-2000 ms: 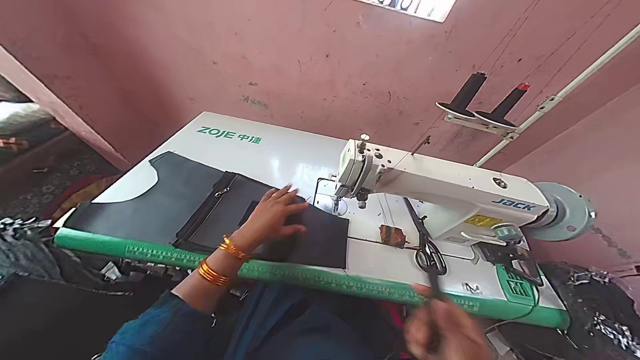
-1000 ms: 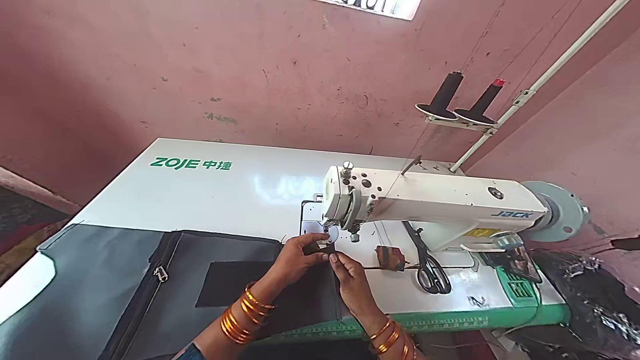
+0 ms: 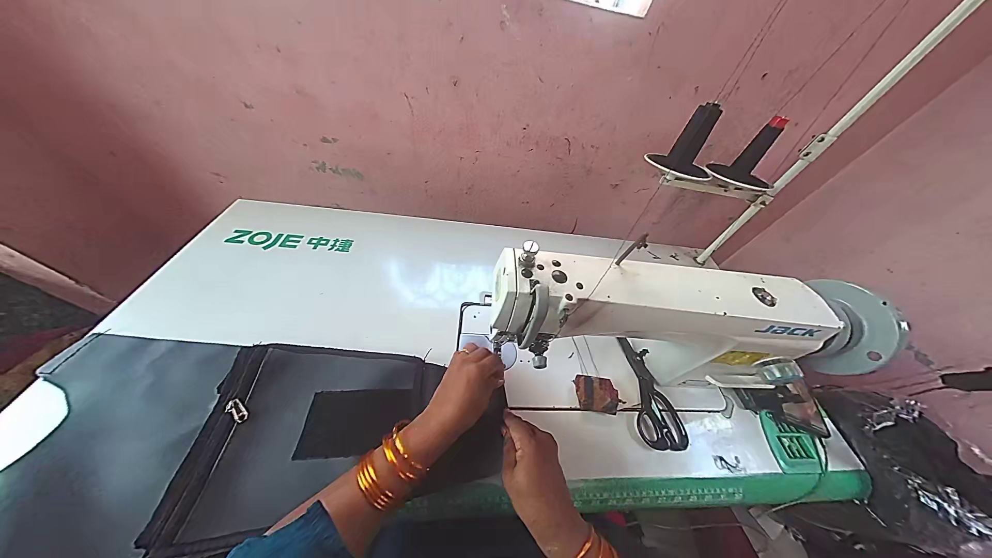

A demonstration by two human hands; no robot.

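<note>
A dark fabric panel (image 3: 325,372) with a zipper (image 3: 236,411) and a black patch (image 3: 349,422) lies on the left of the sewing table. Its right edge reaches the needle area of a white Jack sewing machine (image 3: 674,294). My left hand (image 3: 469,387) has its fingertips on the fabric just below the presser foot, which they partly hide. Lower down, my right hand (image 3: 535,461) pinches the panel's right edge between thumb and fingers. Black-handled scissors (image 3: 659,415) and a small brown patterned piece (image 3: 597,394) rest to the right of my hands.
Two dark thread cones (image 3: 694,143) stand on a holder behind the machine. A phone-like device (image 3: 802,407) lies beside a green control panel (image 3: 790,442) at the table's right. Measuring marks run along the green front edge (image 3: 666,494). Dark material (image 3: 907,465) is piled at the far right.
Two seconds ago my left hand lay flat on the panel and my right was near the scissors' handles. One second ago both were together below the needle; now my right hand is lower, on the fabric edge.
</note>
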